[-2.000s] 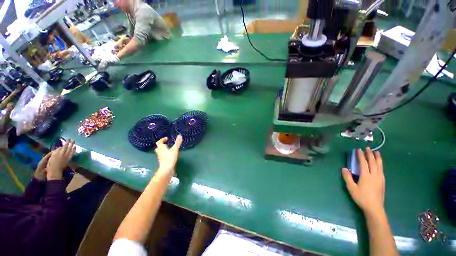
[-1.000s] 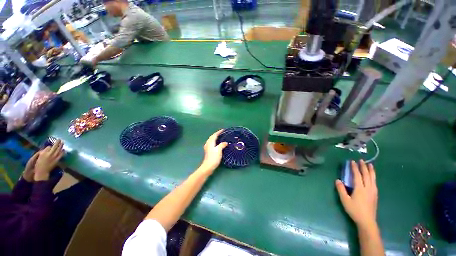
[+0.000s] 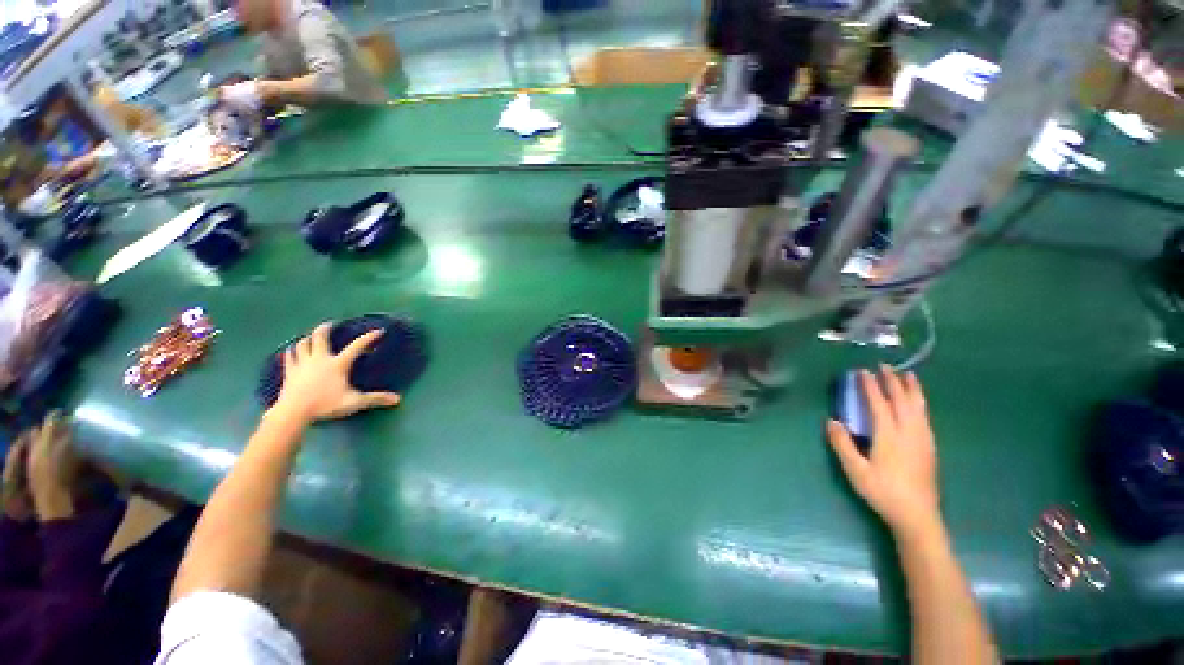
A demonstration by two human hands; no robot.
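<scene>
My left hand (image 3: 327,377) lies with spread fingers on the overlapping dark fan grilles (image 3: 396,348) at left; it hides part of them, and I cannot tell whether it grips one. Another dark grille (image 3: 578,370) with a small shiny centre lies flat just left of the press fixture (image 3: 697,381), which has an orange-white round centre and holds no grille. The air cylinder (image 3: 708,253) stands above the fixture. My right hand (image 3: 891,442) rests on the right part of a small blue-white push-button box (image 3: 854,405), fingers loosely extended, not wrapped around it.
Copper-pink rings lie in a pile (image 3: 172,351) at far left and a smaller one (image 3: 1070,548) at right. Fan bodies (image 3: 357,225) line the far side. Dark parts (image 3: 1143,468) sit at the right edge. A slanting press arm (image 3: 987,169) rises at right. Two people are partly visible at left.
My left hand has let go of the grille beside the fixture and moved left onto the other grilles. My right hand has stayed at the box. The camera view has shifted.
</scene>
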